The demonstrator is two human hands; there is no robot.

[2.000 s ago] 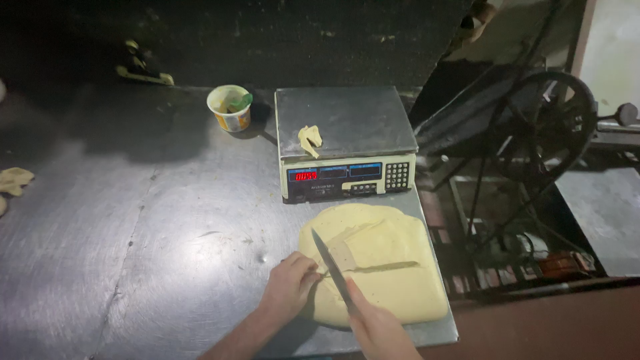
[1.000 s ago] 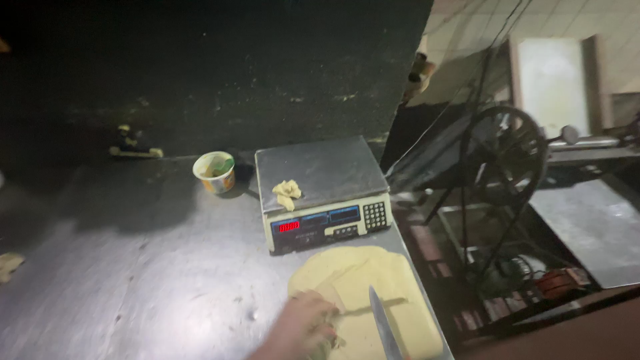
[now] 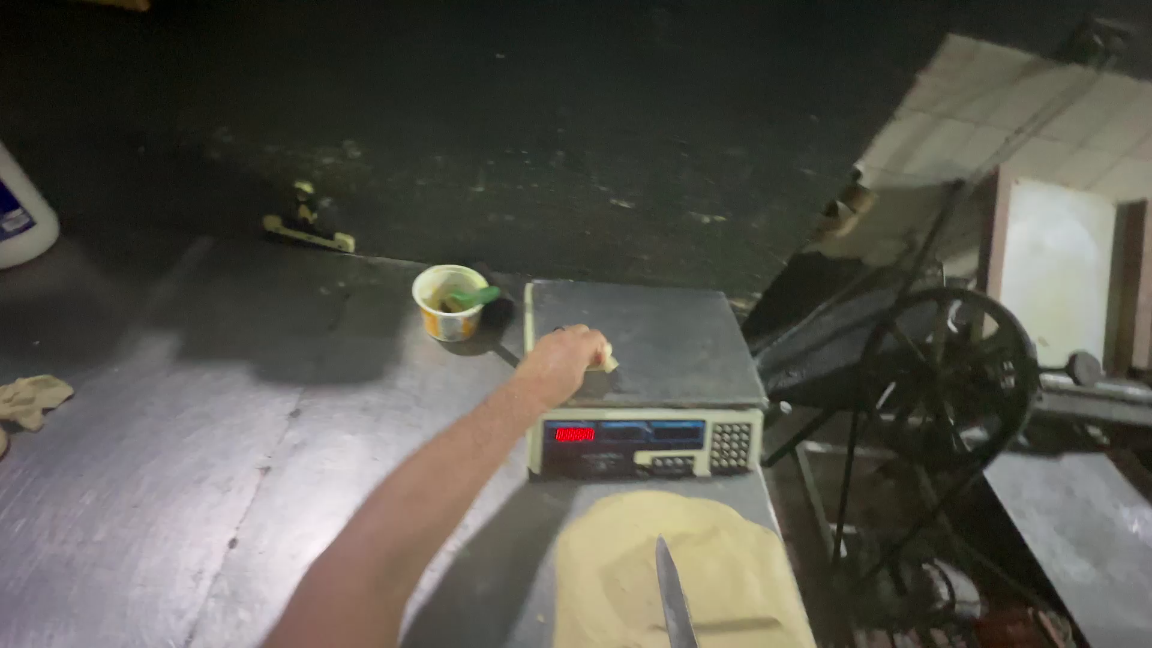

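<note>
My left hand (image 3: pixel 569 355) is over the left part of the digital scale's metal platform (image 3: pixel 670 337), its fingers closed on a small piece of dough (image 3: pixel 607 360). The scale's red display is lit. In front of the scale a large slab of pale dough (image 3: pixel 621 562) lies on the metal table, with a cut line across it. A knife blade (image 3: pixel 671 589) points up over the slab from the bottom edge. My right hand is out of the frame, and so is the knife's handle.
Left of the scale stands a plastic tub (image 3: pixel 450 304) with a green utensil in it. Dough scraps (image 3: pixel 34 400) and a white plastic jug (image 3: pixel 22 211) are at the far left. A dark wall backs the table (image 3: pixel 270 468). Beyond the right edge is a machine with a spoked wheel (image 3: pixel 949 378).
My left hand has moved from the dough slab up to the scale platform, onto the dough there. My right hand, seen earlier on the knife, has left view. The view has shifted.
</note>
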